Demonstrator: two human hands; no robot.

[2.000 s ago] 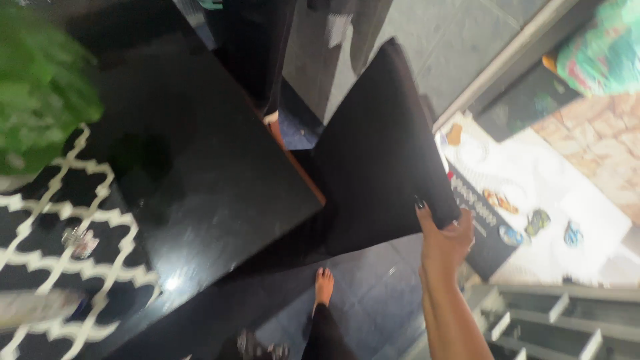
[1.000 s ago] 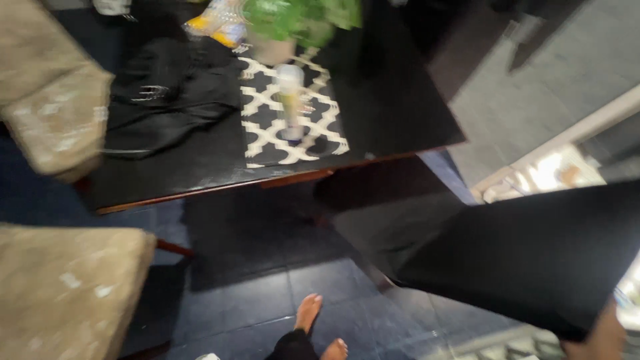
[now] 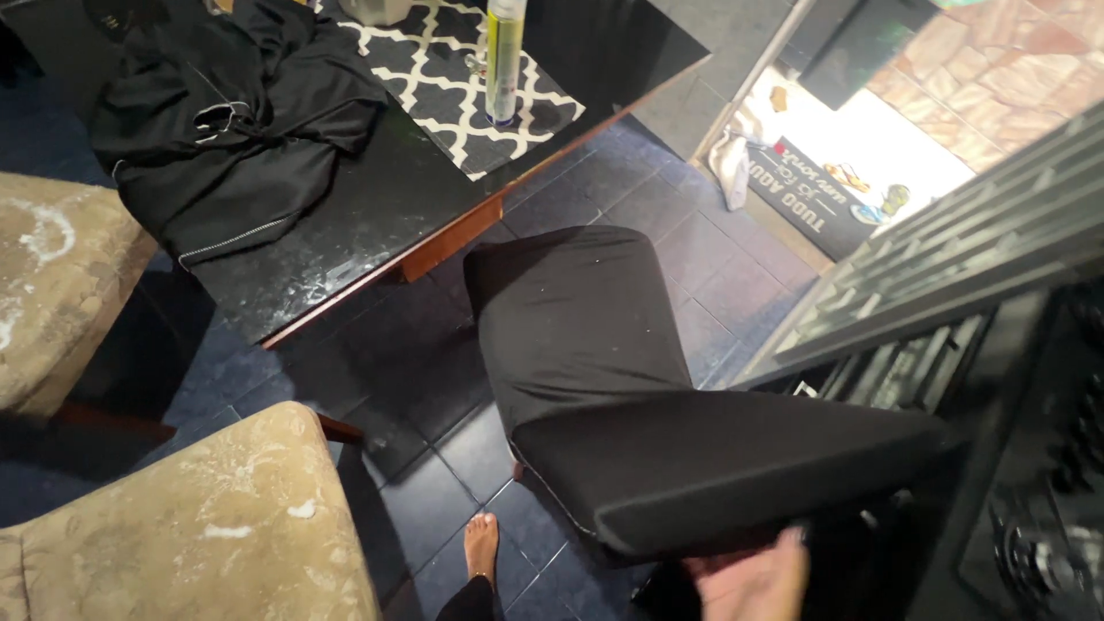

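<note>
A chair in a black fabric cover stands right of centre, its seat [image 3: 578, 319] toward the table and its backrest [image 3: 733, 474] toward the lower right. At the lower edge of that backrest is my right hand [image 3: 750, 578], blurred and partly cut off; whether its fingers grip the cover cannot be made out. My left hand is out of view. Crumpled black fabric [image 3: 250, 138] with light stitching lies on the black table [image 3: 379, 216]. Near it, a spray can [image 3: 504, 65] stands upright on a black-and-white patterned runner [image 3: 448, 95].
Two stained beige chairs, one at the left [image 3: 60, 285] and one at the lower left [image 3: 224, 517], flank the table. A metal door with slats [image 3: 949, 233] and a dark appliance [image 3: 1035, 483] border the right. Beyond the doorway lies a doormat [image 3: 806, 194]. My bare foot [image 3: 481, 543] is on the tiles.
The black-covered chair has been turned and now stands between the table and the door. Two seconds ago my right hand was on its backrest. The view has shifted considerably.
</note>
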